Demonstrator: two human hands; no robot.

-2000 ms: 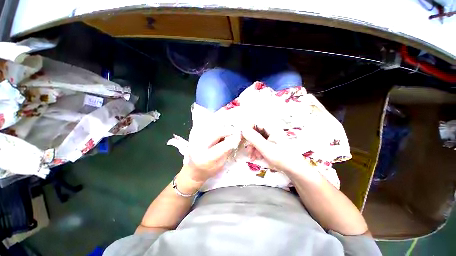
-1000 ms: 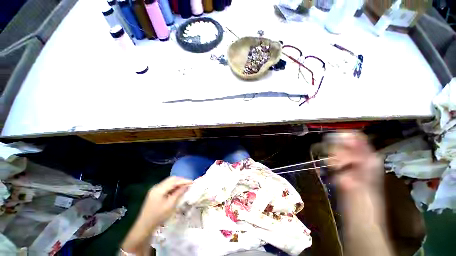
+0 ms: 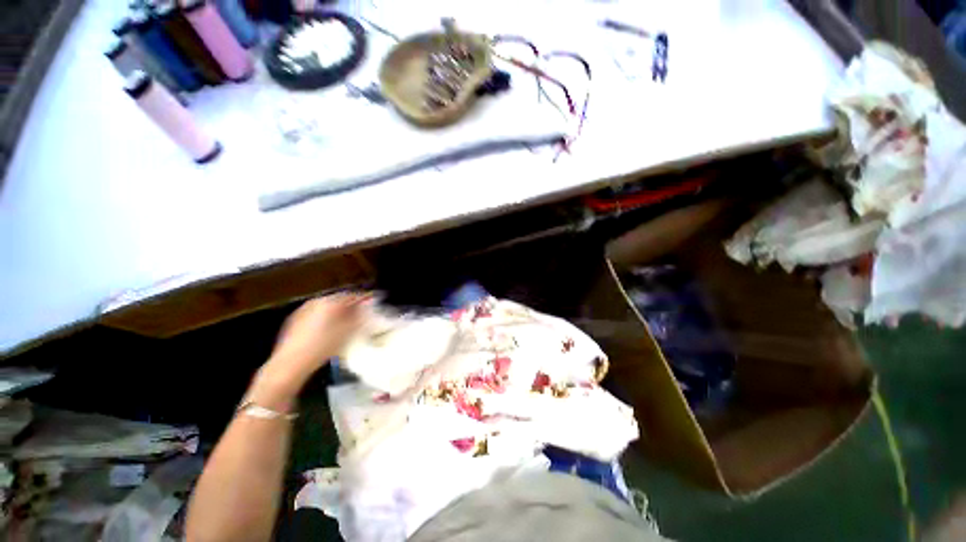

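Observation:
The floral garment [image 3: 519, 371], off-white with red flowers, lies bunched on my lap over blue jeans. My left hand [image 3: 323, 328], slightly blurred, is at the garment's upper left edge, with its fingers closed on the pale cloth. My right hand is out of the picture; a blurred skin-toned patch shows at the bottom right edge, too little to tell what part it is. No needle or thread can be made out.
On the white table [image 3: 350, 244] are a tan bowl [image 3: 403, 79], black round dish [image 3: 273, 69], thread spools [image 3: 217, 42], a folded pad [image 3: 403, 167] and cords. A cardboard box [image 3: 768, 455] stands right; floral heaps lie left [image 3: 79, 455] and right [image 3: 911, 222].
The view has turned right. My right hand, earlier pulling pale threads out to the right, has left the picture. My left hand stays at the garment's edge. A pink spool now lies apart on the table.

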